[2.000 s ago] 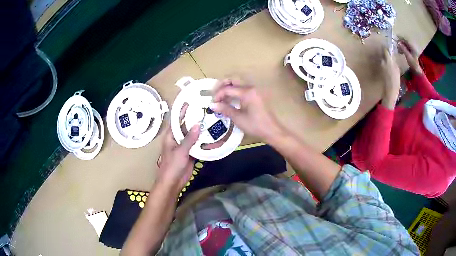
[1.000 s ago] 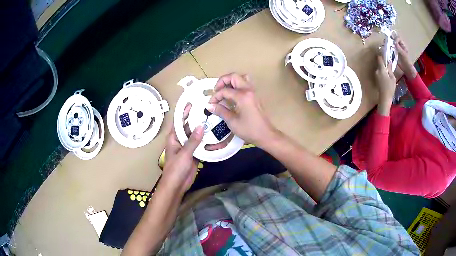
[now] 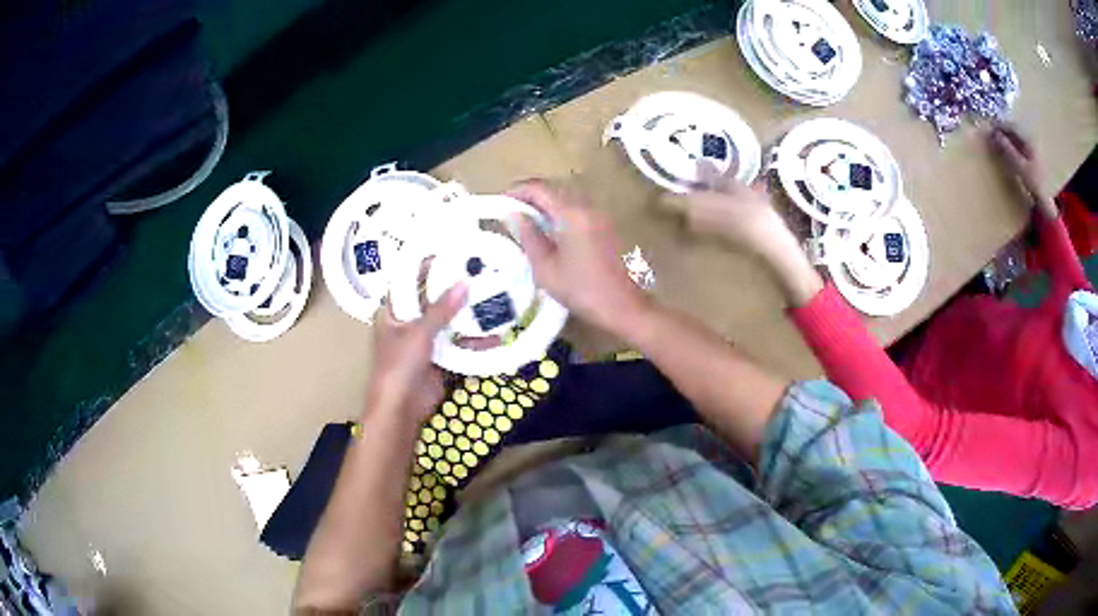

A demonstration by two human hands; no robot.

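My left hand (image 3: 413, 349) holds a white round plastic plate (image 3: 548, 323) at its lower left edge, thumb on top. My right hand (image 3: 566, 247) is at the plate's upper right rim, its fingers closed on the edge, slightly blurred. The plate is tilted and has a dark square and a black dot near its centre. A black adhesive pad sheet (image 3: 464, 436) with rows of yellow dots lies below it, partly hidden by my left hand and forearm.
More white plates lie left (image 3: 241, 259), behind the held plate (image 3: 361, 217) and right (image 3: 843, 181). A neighbour's hand (image 3: 735, 217) reaches to another plate (image 3: 686, 138). A glittering pile of small parts (image 3: 960, 82) is at the upper right. The conveyor belt (image 3: 397, 72) runs behind.
The held plate has shifted left, overlapping the plate behind it. My right fingers have moved from its centre to its rim. More yellow dots show. The neighbour's hand has reached in, with a plate there.
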